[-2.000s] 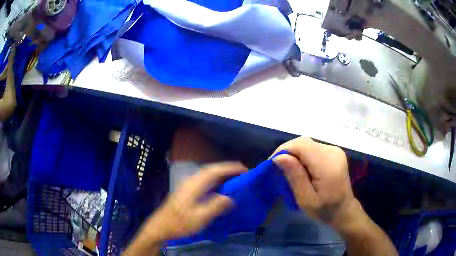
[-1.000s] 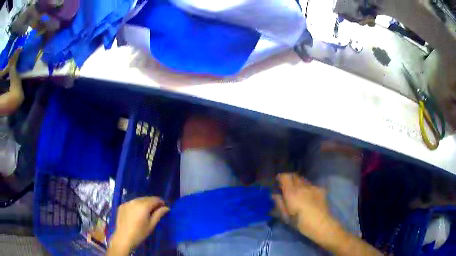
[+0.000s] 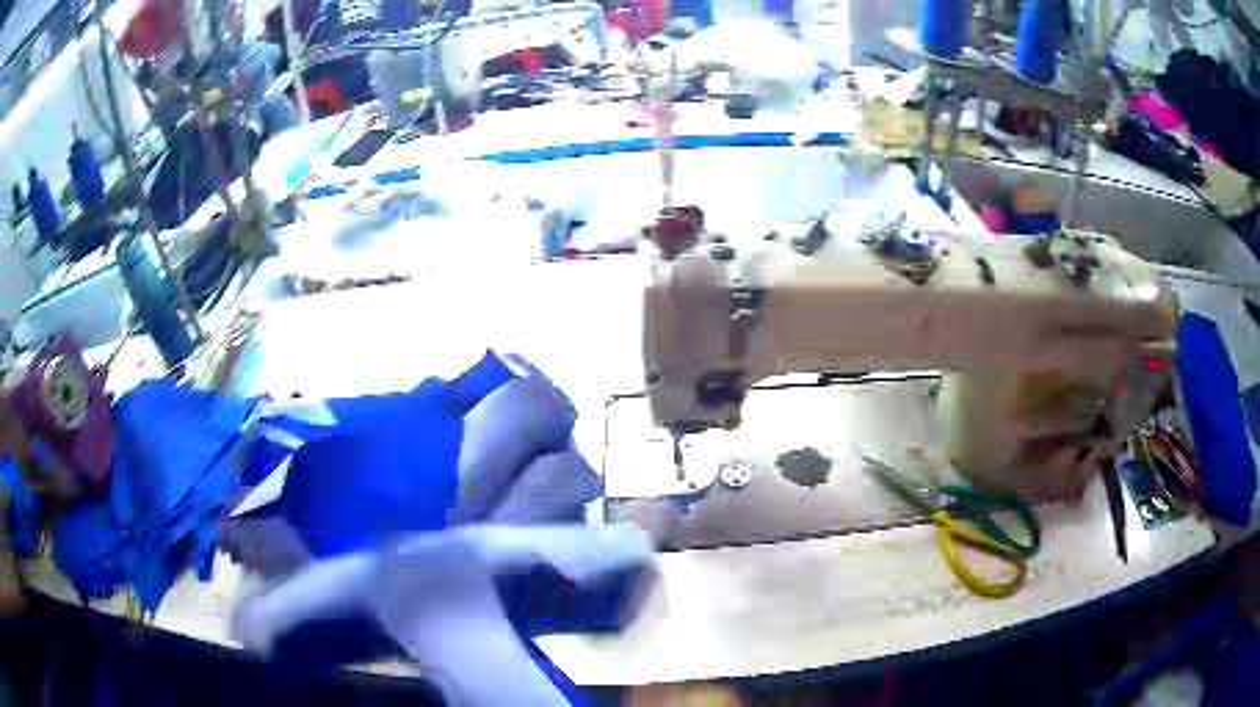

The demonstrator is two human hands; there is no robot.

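A loose pile of blue and pale grey-blue panels lies on the white table, left of the cream sewing machine. A pale, blurred cloth piece lies across the front of the pile and hangs over the table's front edge. Neither my left hand nor my right hand can be made out. A small blurred skin-coloured patch shows at the bottom edge, centre; I cannot tell what it is. The needle area holds no visible cloth.
Scissors with green and yellow handles lie right of the machine bed. A blue panel stack lies at far left by a maroon machine. Small tools and blue cloth are at the right. Blue thread cones stand behind.
The view has tilted up from my lap to the machine and workshop. Both hands and the blue piece held between them have left the view. A pale piece now lies across the pile's front.
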